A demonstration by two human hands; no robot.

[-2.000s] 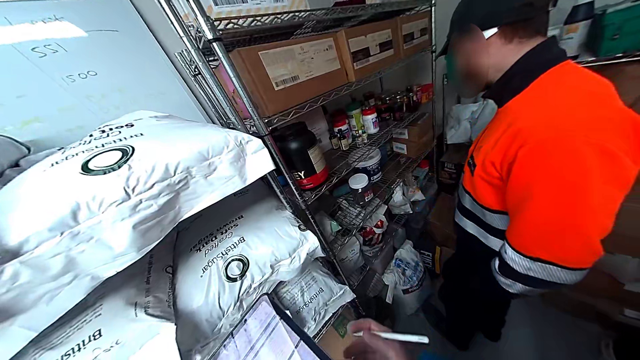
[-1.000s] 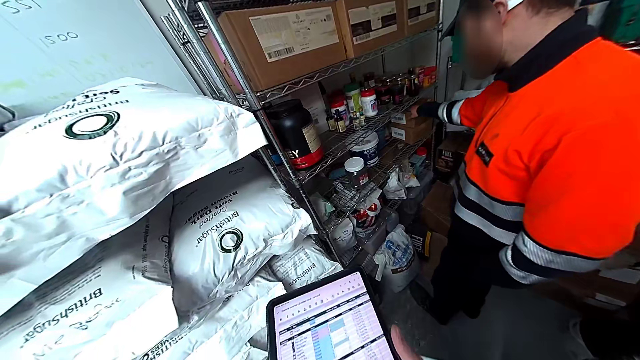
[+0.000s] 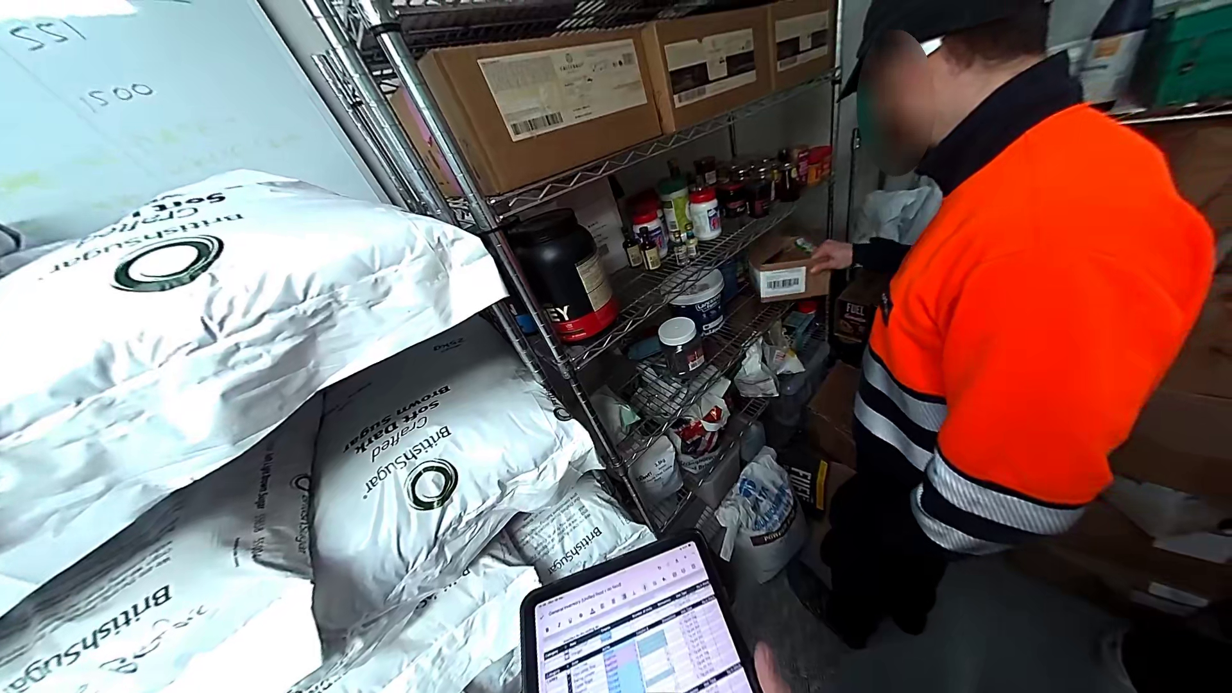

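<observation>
A black-cased tablet showing a spreadsheet stands tilted at the bottom centre. Beside its right edge a small part of a hand, seemingly my right hand, enters the view. The rest of that hand is cut off, so its grip is hidden. My left hand is out of view. Left of the tablet lie stacked white sacks of brown sugar. Behind it rises a wire shelving rack with a black tub, a white-lidded jar, a white-capped bottle and small dark bottles.
A co-worker in an orange high-visibility top stands at the right, one hand at a small open cardboard box on the rack. Large cardboard boxes fill a higher shelf. A white bag sits on the floor by the rack.
The co-worker's arm has come out to the small box, which now sits further forward. More of the tablet shows than two seconds ago. The white stylus seen then in my hand is out of sight.
</observation>
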